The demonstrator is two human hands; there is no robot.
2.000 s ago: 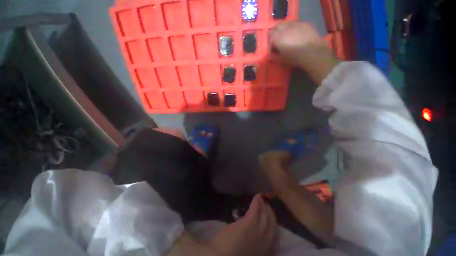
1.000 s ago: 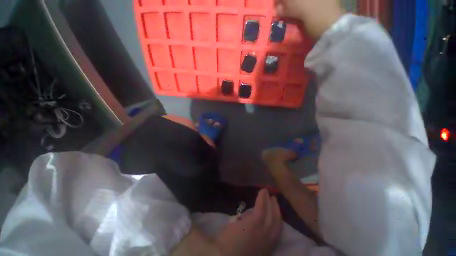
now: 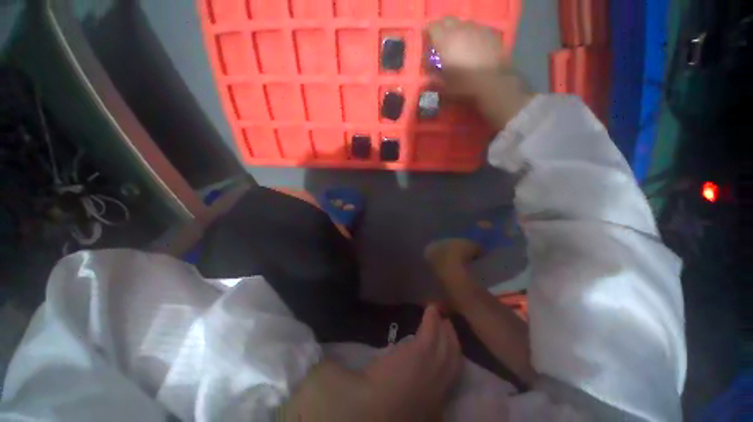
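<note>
A red-orange compartment tray (image 3: 322, 62) lies in front of me, its top cut off by the picture's edge. Several small dark smartwatch bodies (image 3: 392, 54) sit in its pockets, and one (image 3: 428, 103) looks pale with glare. My right hand (image 3: 471, 59) is over the tray's right part. A smartwatch body with a violet-lit screen (image 3: 435, 60) shows at its fingertips, partly hidden; whether it is gripped or only touched is unclear. My left hand (image 3: 417, 367) is low near my lap, fingers together, its palm side hidden, away from the tray.
Red-orange ribbed pieces (image 3: 575, 82) and a blue strip (image 3: 649, 82) stand right of the tray. The dark rack area at far right has a red light (image 3: 709, 192). At left are a curved pale edge (image 3: 124, 136) and thin pale cables (image 3: 101, 206). My sandalled feet are below the tray.
The tray shifted right, then back left in view. My right hand moved from the tray's upper right down to the unit beside it, whose screen now shows violet. My left hand stayed low.
</note>
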